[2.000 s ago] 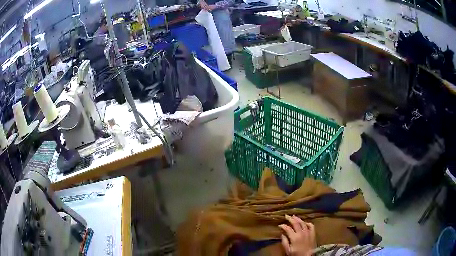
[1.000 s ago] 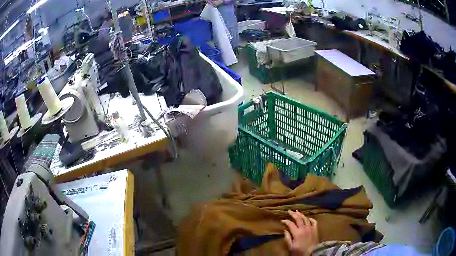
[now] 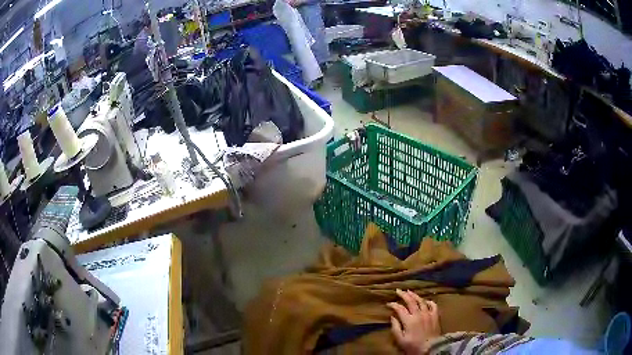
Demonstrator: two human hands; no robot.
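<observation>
A heap of brown garment pieces (image 3: 360, 298) with dark patches lies at the bottom centre, in front of the green crate. My right hand (image 3: 416, 320) comes in from the lower right in a striped cuff and rests on top of the heap. Its fingers are slightly bent and a little apart, and no cloth shows pinched between them. The underside of the heap and what bears it are hidden. My left hand is not in view.
The green plastic crate (image 3: 443, 229) stands just beyond the heap. A second crate (image 3: 516, 229) with dark cloth is at right. At left are a sewing machine head (image 3: 52, 298), its table (image 3: 138, 277), another machine (image 3: 104, 152) and a white tub (image 3: 312, 139).
The camera view has shifted slightly. My right hand stays on the brown heap in nearly the same place, and the heap looks almost unchanged.
</observation>
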